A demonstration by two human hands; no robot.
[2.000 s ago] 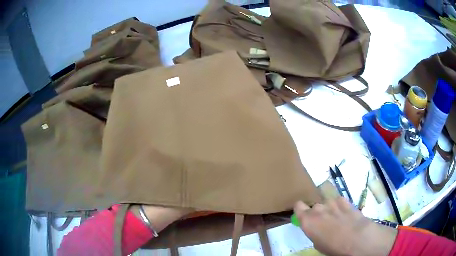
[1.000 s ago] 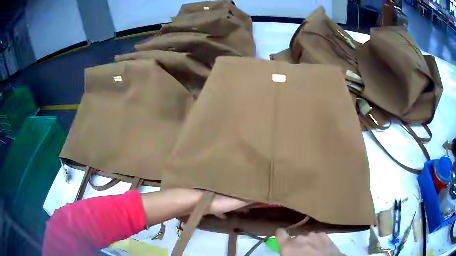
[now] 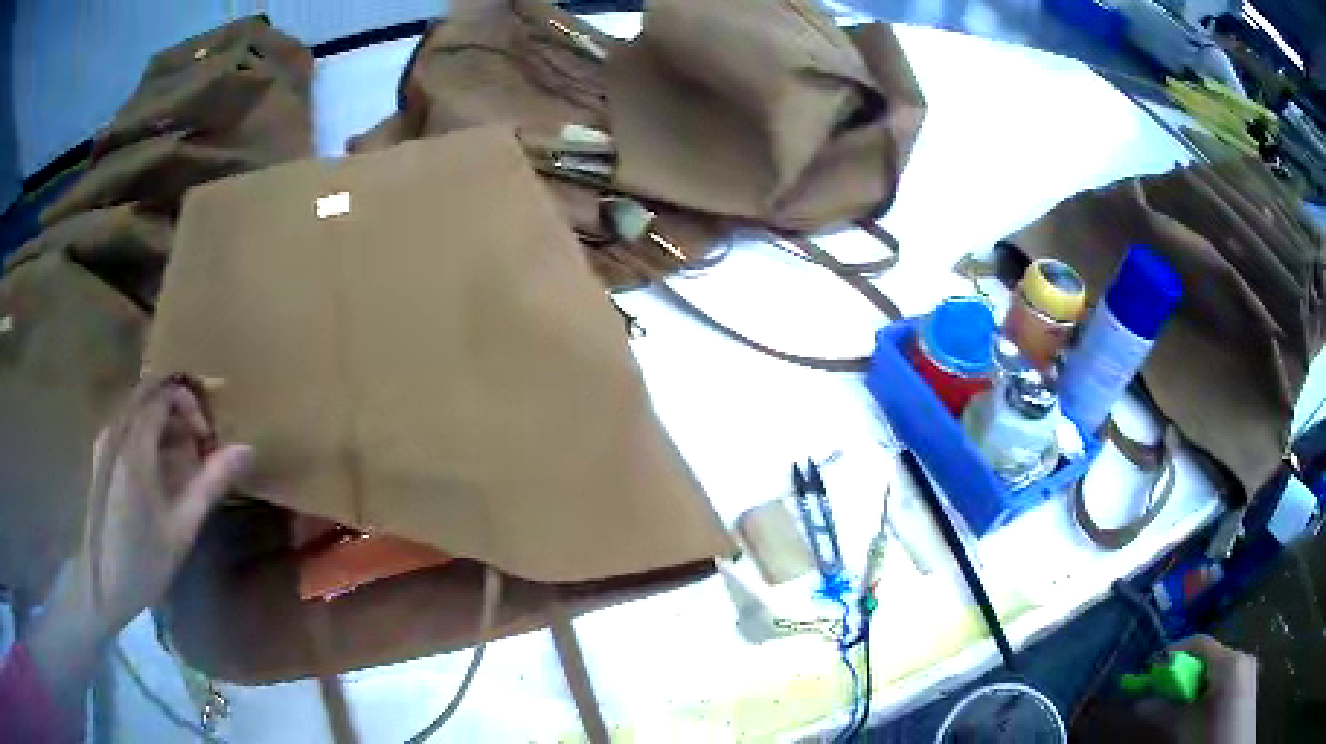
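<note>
A brown tote bag (image 3: 407, 349) lies nearest, with a small pale-gold plate near its far edge. Its opening faces me and gapes at the left, showing an orange inner panel (image 3: 371, 561). Narrow brown handles hang towards me. My left hand (image 3: 153, 487) is at the bag's near left edge, fingers curled and thumb apart from them; its grip on the edge is unclear. My right hand (image 3: 1219, 690), cut off at the lower right, is away from the bag with a bright green thing (image 3: 1163, 677) at its fingertips; the rest of that thing cannot be made out.
Dark snips (image 3: 817, 523), a thin pointed tool (image 3: 877, 550) and a tan block (image 3: 775, 541) lie right of the bag. A blue tray (image 3: 945, 465) holds jars and a bottle. A spray can (image 3: 1117, 337) stands beside it. More brown bags lie left, behind (image 3: 756, 124) and right (image 3: 1207, 305).
My left hand has come out of the bag to its left edge. My right hand has moved away from the opening to the far lower right, with the green thing. The view has turned right.
</note>
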